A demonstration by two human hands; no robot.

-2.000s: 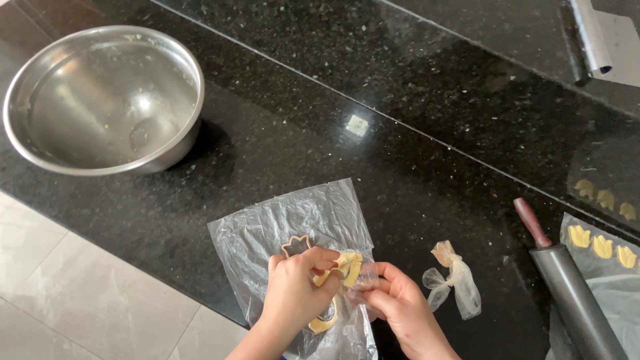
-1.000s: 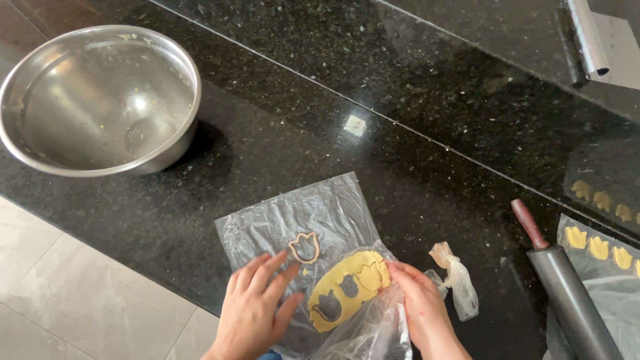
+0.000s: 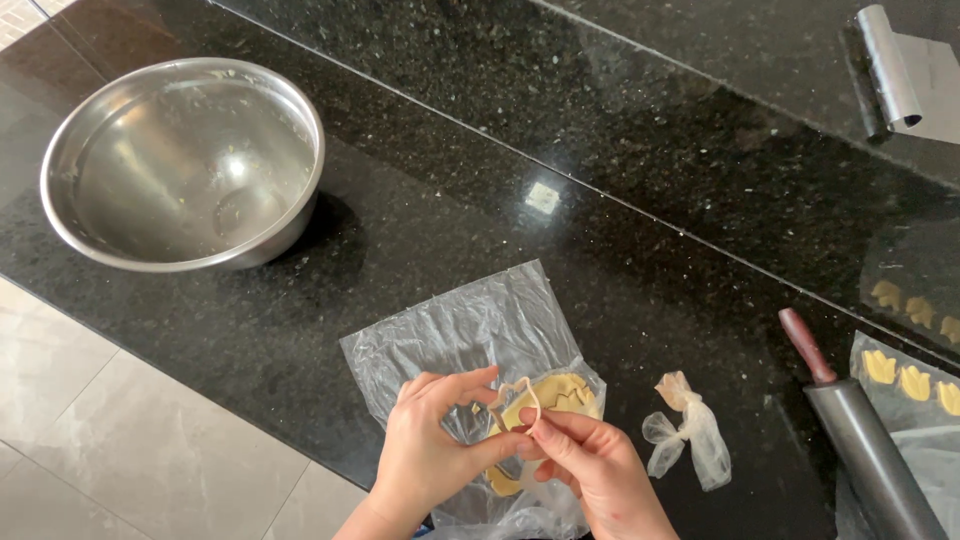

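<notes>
A tulip-shaped cookie cutter (image 3: 536, 401) is raised above the plastic sheet. My left hand (image 3: 439, 431) holds its left side between thumb and fingers, while my right hand (image 3: 592, 461) pinches its lower right edge. Behind and below the cutter, a flat piece of yellow dough (image 3: 559, 394) with cut outlines lies on the clear plastic sheet (image 3: 457, 322); my hands hide part of it. Loose plastic bunches up beneath my right hand.
A steel mixing bowl (image 3: 187, 259) stands at the left. Right of my hands lie a knotted plastic scrap (image 3: 701, 435), a rolling pin (image 3: 862, 442) and tulip-shaped dough pieces (image 3: 915, 382) on plastic. A metal tube (image 3: 889, 71) rests at the top right. The counter's edge runs along the lower left.
The cutter lay on the plastic one second ago and is now lifted in both hands. My right hand has let go of the plastic by the dough's right end and moved left to the cutter.
</notes>
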